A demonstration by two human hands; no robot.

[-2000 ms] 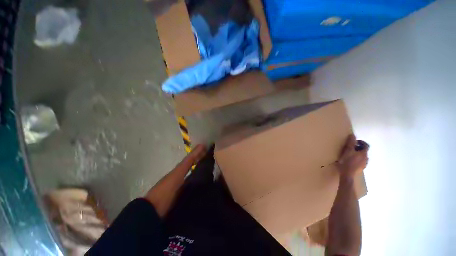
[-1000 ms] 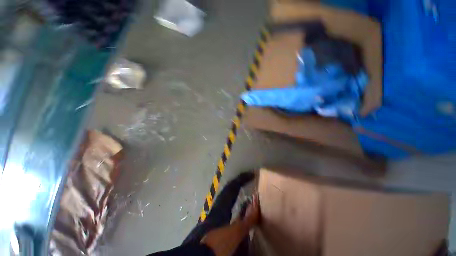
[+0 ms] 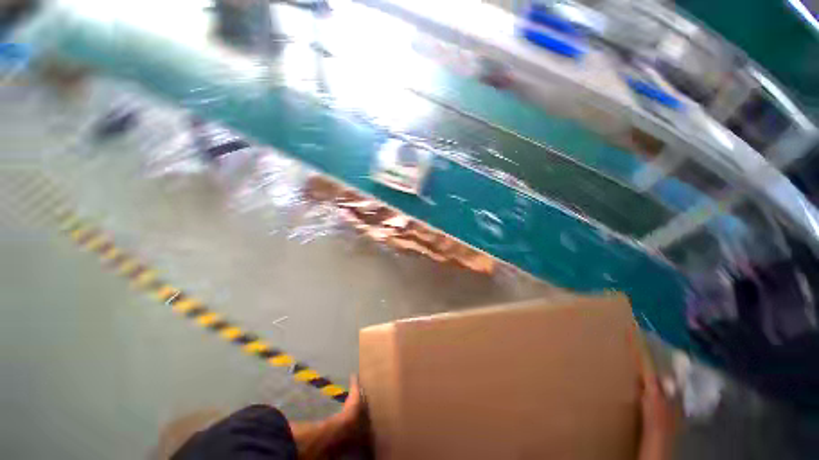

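Observation:
A brown cardboard box [image 3: 512, 377] is at the bottom centre, held up in front of my body with a plain side facing me. My left hand [image 3: 339, 422] presses against its left side, with the dark sleeve behind it. My right hand [image 3: 657, 413] is on its right side, blurred and partly cut off by the bottom edge. The underside of the box is hidden.
A green-topped bench [image 3: 512, 216] runs diagonally across the view, with a small white box-like object [image 3: 402, 165] on it. Crumpled brown paper [image 3: 404, 229] and clear plastic [image 3: 269, 184] lie along its edge. Yellow-black floor tape [image 3: 211, 321] crosses the grey floor. The frame is blurred.
The view has swung from the blue boxes and the open carton with blue plastic to the green bench. The cardboard box has moved with my hands and both hands still hold it.

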